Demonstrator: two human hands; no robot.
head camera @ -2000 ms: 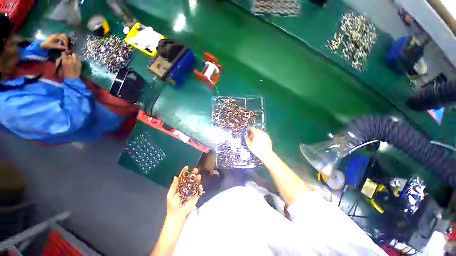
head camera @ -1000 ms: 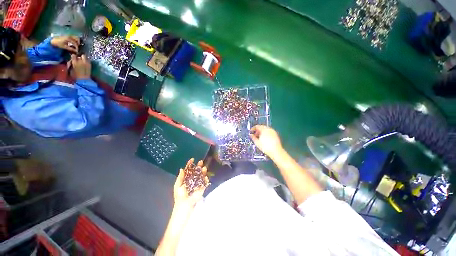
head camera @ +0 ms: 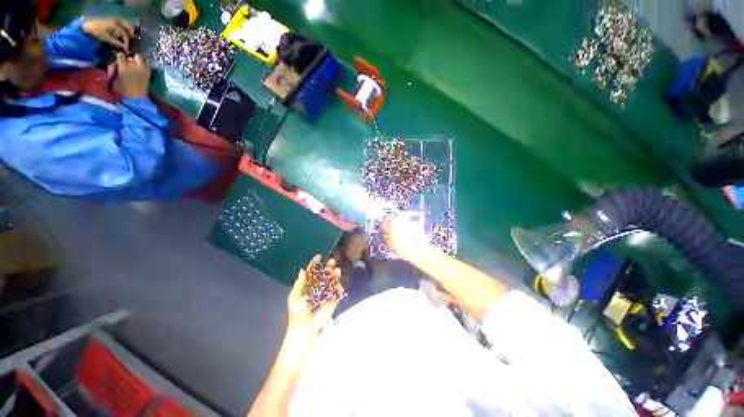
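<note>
The clear plastic tray (head camera: 450,173) lies on the green mat in front of me. A heap of small coppery and silver components (head camera: 397,169) fills its far left part, and more lie in its near part. My left hand (head camera: 314,297) is palm up, left of and nearer than the tray, cupping a handful of small components (head camera: 323,287). My right hand (head camera: 401,236) is over the near part of the tray, fingertips down at the parts. Glare washes it out, so whether it holds a part cannot be told.
A green board with pale rows (head camera: 251,226) is left of the tray. A solder spool (head camera: 367,91) and soldering station (head camera: 314,80) stand beyond. A person in blue (head camera: 73,147) sits at left. A hood (head camera: 542,252) with ribbed hose (head camera: 644,213) is at right. Red trays (head camera: 114,379) are lower left.
My right hand has moved left over the near part of the tray, uncovering parts at the right. My left hand still cups its handful. The view has shifted slightly.
</note>
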